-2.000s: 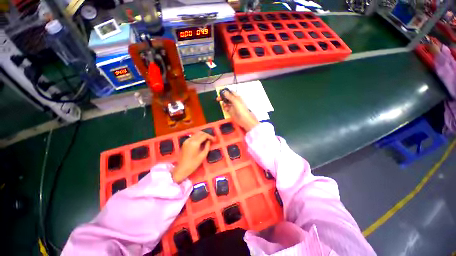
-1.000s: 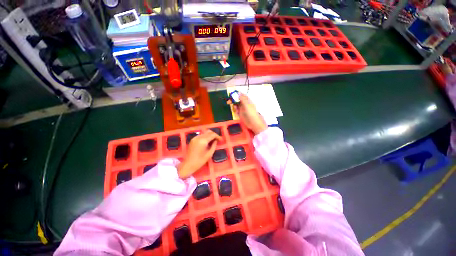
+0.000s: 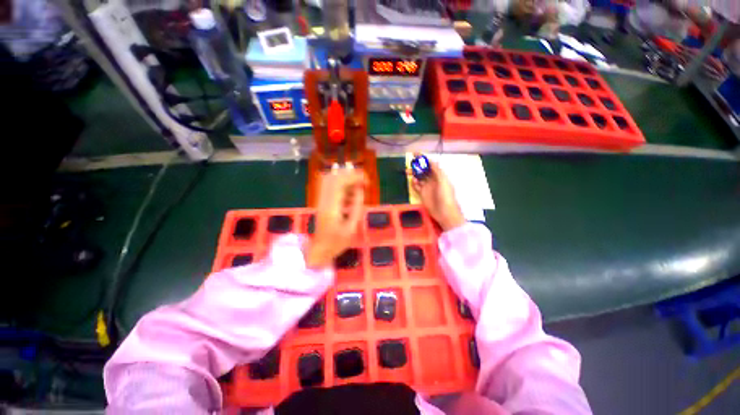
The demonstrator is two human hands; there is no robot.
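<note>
My right hand [image 3: 436, 193] holds a small dark watch body [image 3: 419, 167] with a bright reflection, above the white paper. My left hand [image 3: 337, 212] is blurred, over the front of the orange-brown test fixture [image 3: 372, 188]; its fingers hide the fixture's nest, and whether it holds anything cannot be told. The red clamp handle [image 3: 336, 121] hangs down on the upright above the hand. The red tray [image 3: 428, 305] lies in front of me, with black watch bodies in most pockets and a few pockets without one.
A power supply [image 3: 395, 81] with red digits stands behind the fixture, and a blue-edged meter [image 3: 281, 105] left of it. A second full red tray [image 3: 535, 134] lies behind right. White paper [image 3: 475, 180] lies right of the fixture. A power strip [image 3: 134, 73] and bottle [image 3: 212, 50] are left.
My left hand has moved from the tray's back pockets forward to the fixture. My right hand still holds the watch body over the paper. The view has shifted, so the scene sits further right.
</note>
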